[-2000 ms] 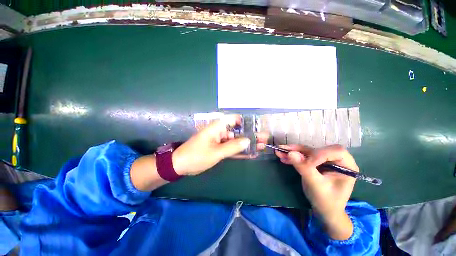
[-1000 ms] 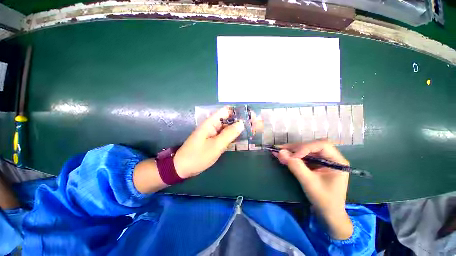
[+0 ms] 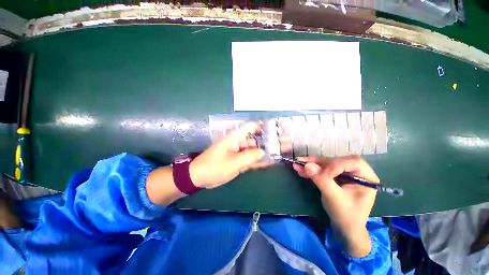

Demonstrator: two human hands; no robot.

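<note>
My left hand (image 3: pixel 222 161), with a dark red wristband, holds a small silvery module (image 3: pixel 271 140) between thumb and fingers; the module is blurred and partly hidden by the fingers. My right hand (image 3: pixel 343 185) holds a thin dark pen-like tool (image 3: pixel 360 181) with a paler back end. Its tip points left and meets the module's lower right edge; whether it touches cannot be told. Both hands are over a row of narrow grey-beige strips (image 3: pixel 354 133) on the dark green bench. The left part of the strip sheet is partly covered by my left hand.
A white sheet (image 3: pixel 296 76) lies beyond the strips. A screwdriver with a yellow and dark handle (image 3: pixel 20 156) and a black box with a white label (image 3: pixel 4 86) are at the left. A brown block (image 3: pixel 328 15) and clear plastic (image 3: pixel 423 11) are at the far edge. Grey cloth shows at lower right.
The module has turned in my left hand and now shows a brighter face. My right hand and the tool have moved slightly; the tip stays at the module's lower right. The view has shifted a little.
</note>
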